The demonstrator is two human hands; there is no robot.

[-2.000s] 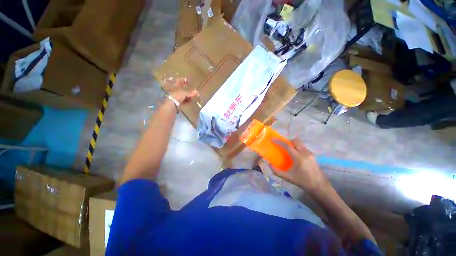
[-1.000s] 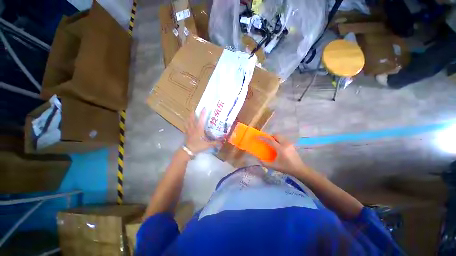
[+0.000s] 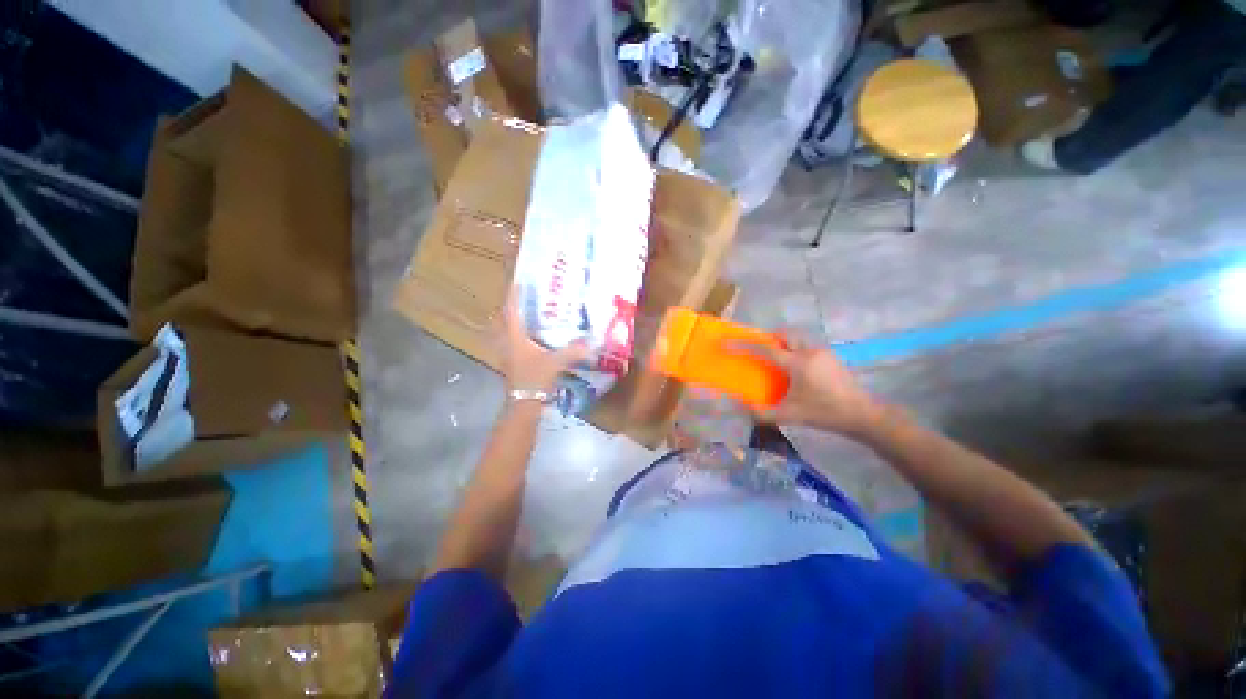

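Observation:
A white poly mailer (image 3: pixel 588 205) with red print lies lengthwise on a closed brown carton (image 3: pixel 472 280) in front of me. My left hand (image 3: pixel 536 358) is on the mailer's near left end, its fingers at the edge and thumb across the near end; it grips that end. My right hand (image 3: pixel 817 389) holds the orange tape dispenser (image 3: pixel 724 358) just right of the mailer, over the carton's right edge. A gap shows between dispenser and mailer. Whether tape runs between them cannot be told.
Open cartons (image 3: pixel 253 219) stand at left beside yellow-black floor tape (image 3: pixel 358 464). A clear plastic sack (image 3: pixel 772 96) with black items is beyond the work carton. A wooden stool (image 3: pixel 918 109) stands right of it. A person's leg (image 3: pixel 1141 103) shows at upper right.
My left hand has come from above the carton's left side onto the mailer's near end. The mailer has turned more upright in view. The dispenser has moved slightly right, away from the mailer, since one second ago.

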